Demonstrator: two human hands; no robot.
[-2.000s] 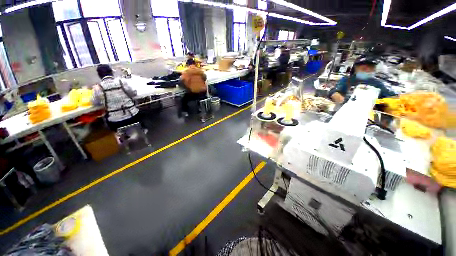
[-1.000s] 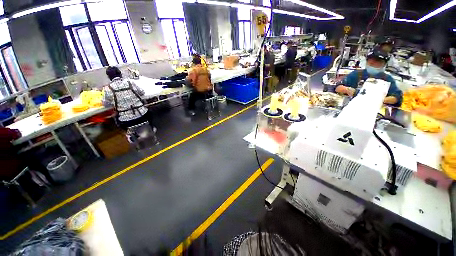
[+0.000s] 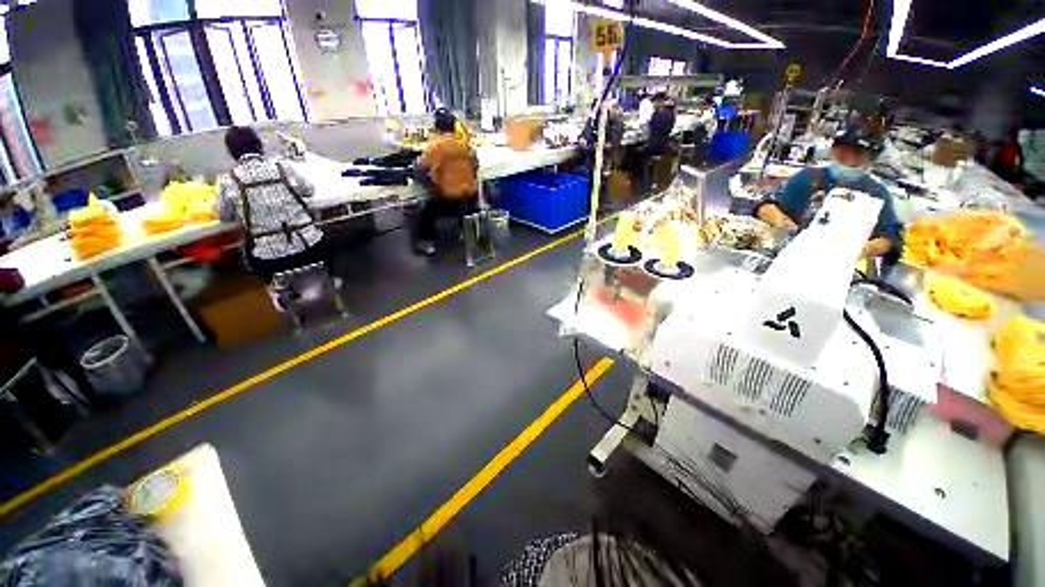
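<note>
Neither of my hands is in the picture. Nearest in front of me at the lower left is a dark, crinkled plastic-like bundle [image 3: 92, 546] on the corner of a pale table [image 3: 212, 505]. A yellow roll, looking like tape [image 3: 157, 491], lies on that table beside the bundle. At the right stands a white sewing machine [image 3: 745, 373] with a black logo and a thick black cable. Two yellowish thread cones [image 3: 674, 245] stand on dark round bases behind it.
A person in blue with a mask [image 3: 846, 184] sits behind the machine near yellow piles [image 3: 968, 247]. Other people sit along the long white worktable [image 3: 332, 189]. A blue bin [image 3: 544, 202], a white bin [image 3: 111, 365] and yellow floor lines [image 3: 504, 464] show. A speckled rounded thing [image 3: 573, 562] is cut off below.
The view has swung slightly left and back since one second ago, so the machine and tables sit a little differently. The dark-clothed figure at the left edge is now mostly out of view.
</note>
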